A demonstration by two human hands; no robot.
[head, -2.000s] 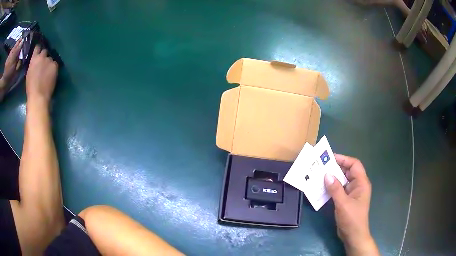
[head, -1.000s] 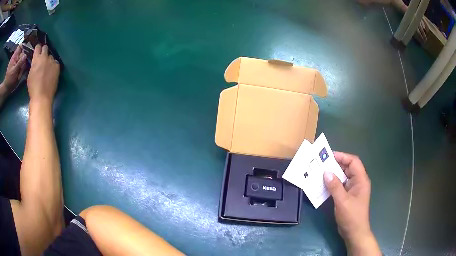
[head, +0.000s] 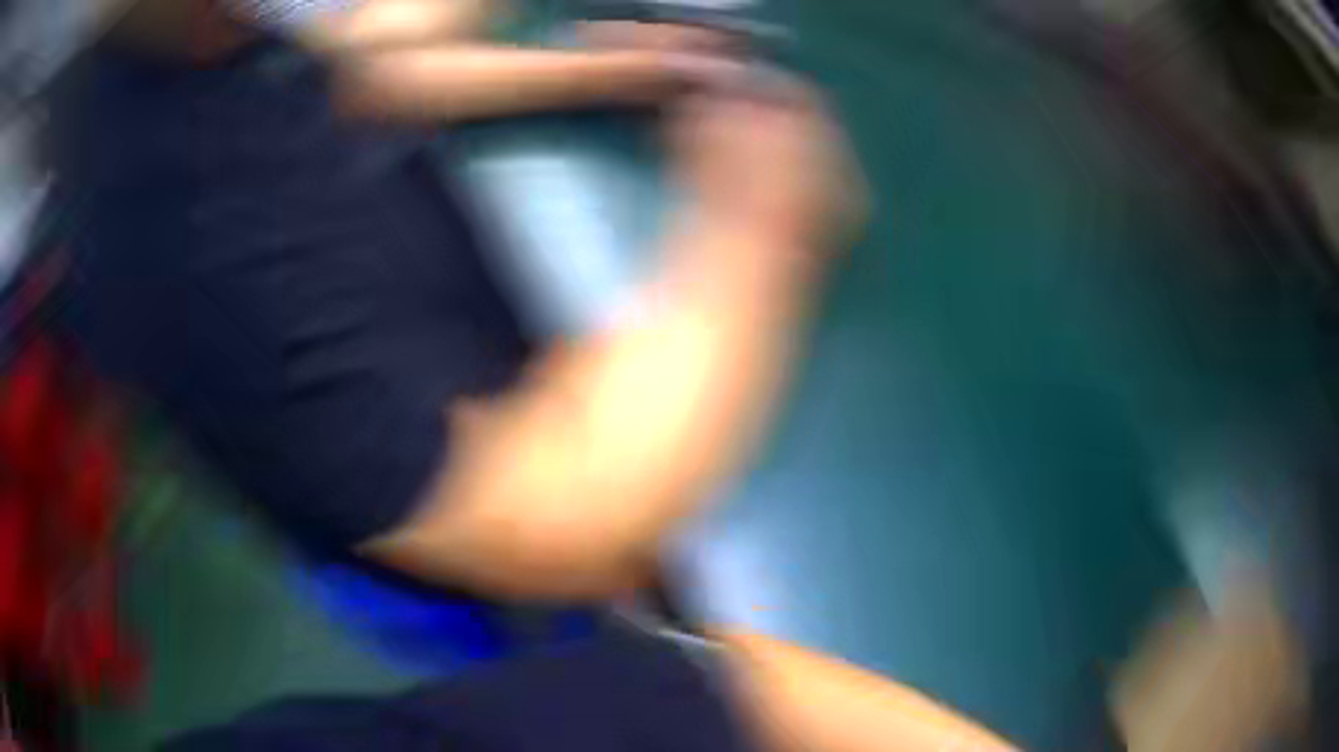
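The view is strongly blurred. A tan shape at the bottom right edge (head: 1219, 669) looks like the open brown lid of the retail box, cut off by the picture's edge. The tray, the device and the white papers cannot be seen. My left hand and my right hand are both out of the picture.
At left sits a person in a dark shirt (head: 279, 279), with a bent bare arm (head: 632, 411) on the glossy green table (head: 969, 426). Dark items by that person's hands are too blurred to name. Red (head: 59, 514) and blue (head: 397, 610) stool-like shapes stand below left.
The view has swung left. The neighbour now fills the left half, the brown lid has shifted to the bottom right edge, and my right hand with the papers has left the picture.
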